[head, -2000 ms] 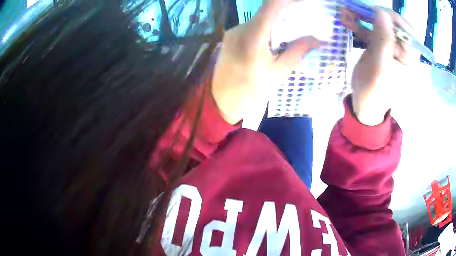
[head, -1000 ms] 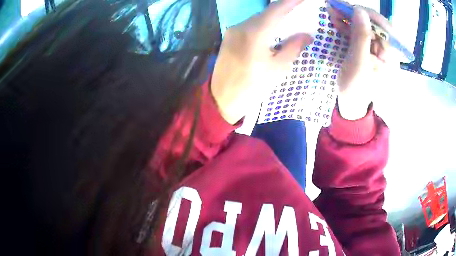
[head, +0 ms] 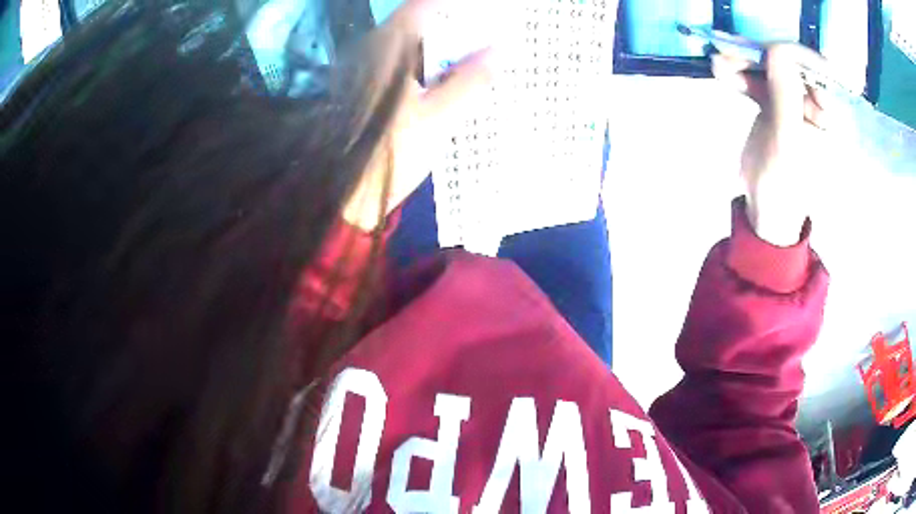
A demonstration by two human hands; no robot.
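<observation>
My left hand (head: 437,115) is at the upper centre-left, partly behind dark hair and washed out by glare. It holds the sticker sheet (head: 547,120) by its left side. The sheet is white with rows of tiny dark ovals and hangs over dark blue trousers. My right hand (head: 783,95) is at the upper right, apart from the sheet, and holds a slim blue-violet pointed tool (head: 738,42). The tool points left, over pale blue pieces (head: 668,28) in a black tray (head: 658,67). Whether a sticker is on its tip cannot be told.
Dark hair (head: 151,251) covers the left side of the view. More pale blue pieces in a dark frame show at the top left, partly behind the hair. A red stool or crate (head: 889,373) stands on the pale floor at the lower right.
My right hand with the tool has moved right, away from the sheet. My left hand and the sheet have shifted left, and more of the tray shows at the top right.
</observation>
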